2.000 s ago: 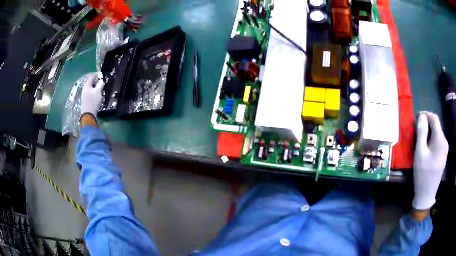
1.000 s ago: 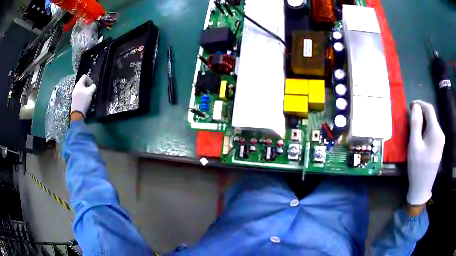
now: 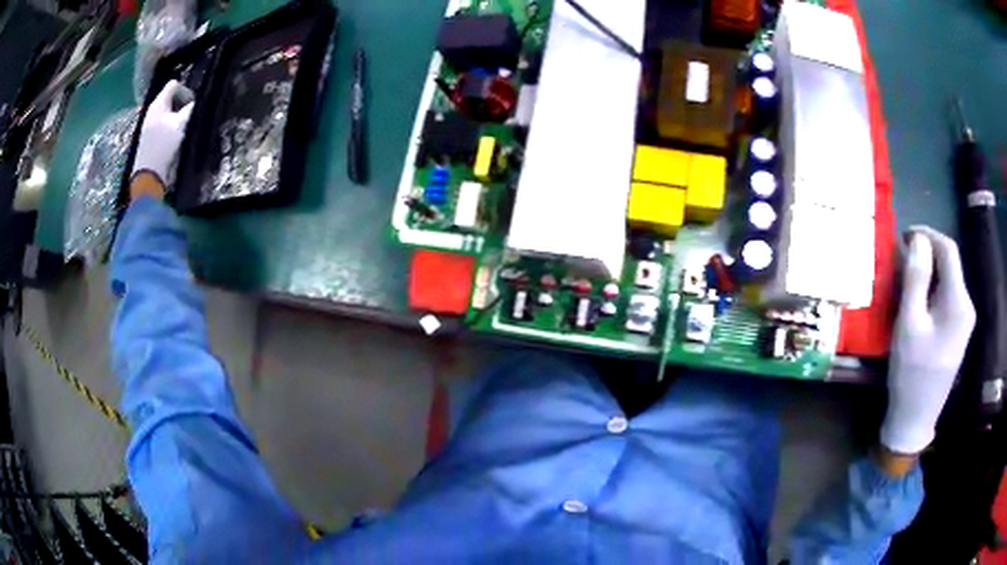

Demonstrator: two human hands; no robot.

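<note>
My left hand [image 3: 163, 135], in a white glove, is over the left section of the open black parts tray [image 3: 300, 121], which holds small silvery pieces. Its fingertips are too small to tell whether they hold a piece. My right hand [image 3: 929, 331], also gloved, rests at the bench edge right of the board, fingers slightly bent, nothing visible in it. The green power circuit board [image 3: 574, 336] lies in front of me on a red pad [image 3: 872, 166], with white-silver heatsinks [image 3: 576, 144] and yellow blocks [image 3: 660, 185].
The electric screwdriver [image 3: 976, 210] lies at the right, its metal bit pointing away from me. A thin dark stick [image 3: 357, 116] lies between tray and board. Clear plastic bags [image 3: 99, 182] lie left of the tray. The green bench [image 3: 320, 259] ends just before my body.
The view has shifted, so tray and board appear further left. My left hand stays at the tray's left section, with its fingers slightly moved. My right hand stays beside the board.
</note>
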